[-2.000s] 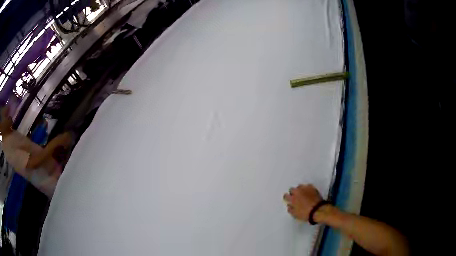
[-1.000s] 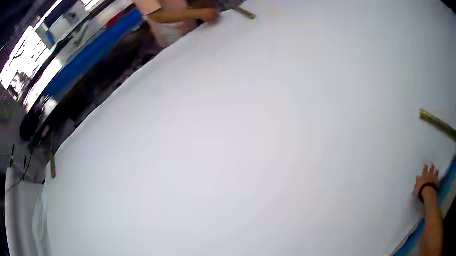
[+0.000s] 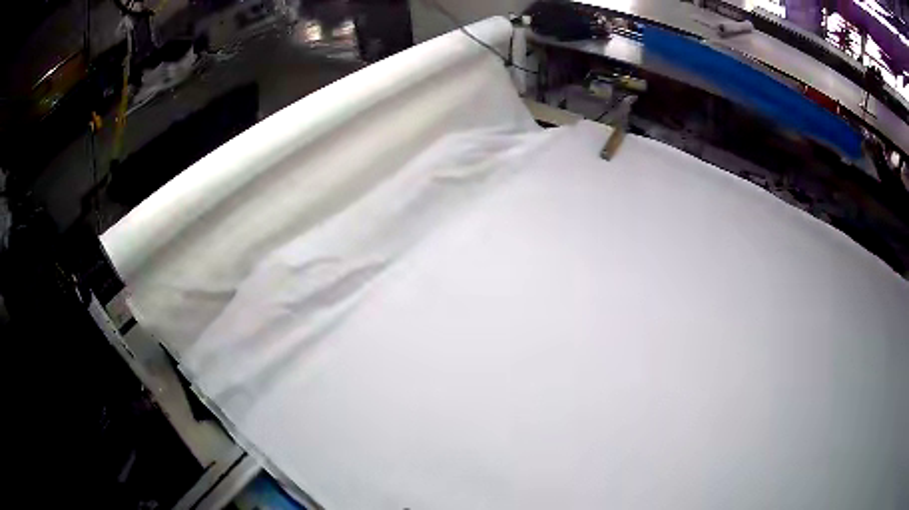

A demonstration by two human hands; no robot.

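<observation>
White fabric [image 3: 618, 329] covers the table as a wide smooth sheet. A white fabric roll [image 3: 329, 139] lies across the table's end at the upper left, with loose folds between it and the smooth sheet. A short brownish fabric weight [image 3: 612, 141] lies at the sheet's far edge. Neither of my hands is in the picture.
A pale frame part and a bit of blue table edge strip [image 3: 267, 495] show at the lower left. A thin cord [image 3: 468, 32] passes over the roll's far end. Beyond the far edge stands another table with a long blue band [image 3: 748, 85].
The view has swung left to the roll end of the table. The hand with the dark wristband, the other person and the yellow-green weight near that hand have left the picture.
</observation>
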